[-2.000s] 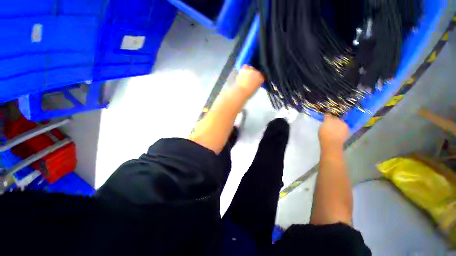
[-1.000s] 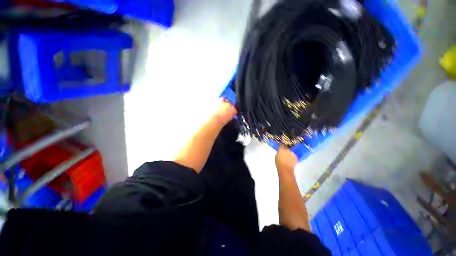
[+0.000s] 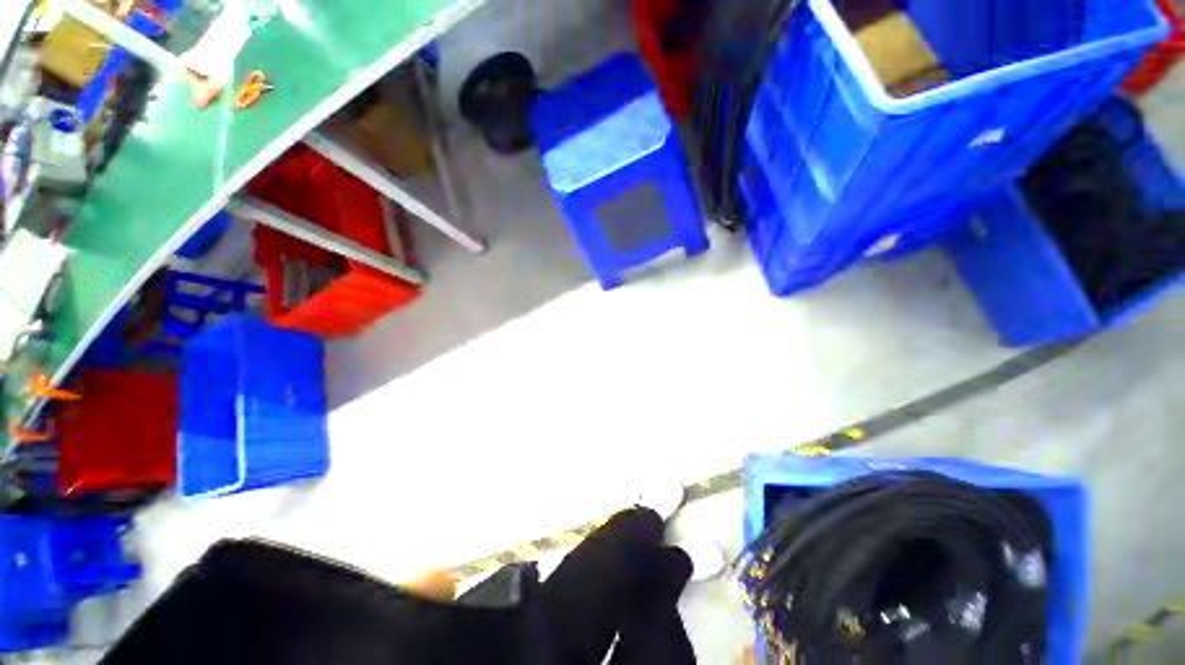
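A blue plastic tote (image 3: pixel 1068 559) stands on the floor at the lower right, cut off by the frame's bottom edge. Thick coils of black cable (image 3: pixel 825 533) fill it, with gold and whitish ends at its left side and pale patches near the coil's centre. My left hand (image 3: pixel 433 585) shows only as a small blurred patch of skin beyond my black sleeve, left of the tote and apart from it; its fingers cannot be made out. My right hand cannot be seen.
A green bench (image 3: pixel 169 163) with orange-handled scissors (image 3: pixel 254 88) curves along the left. Red bins and a blue tote (image 3: pixel 280 409) stand under or beside it. A blue stool (image 3: pixel 630 182), tall stacked blue totes (image 3: pixel 819 169) and another tote of black cables (image 3: pixel 1020 279) stand ahead.
The view has swung towards the bench and stool. The cable-filled tote, earlier gripped at its near rim by both hands, now lies lower right. The left hand is away from it.
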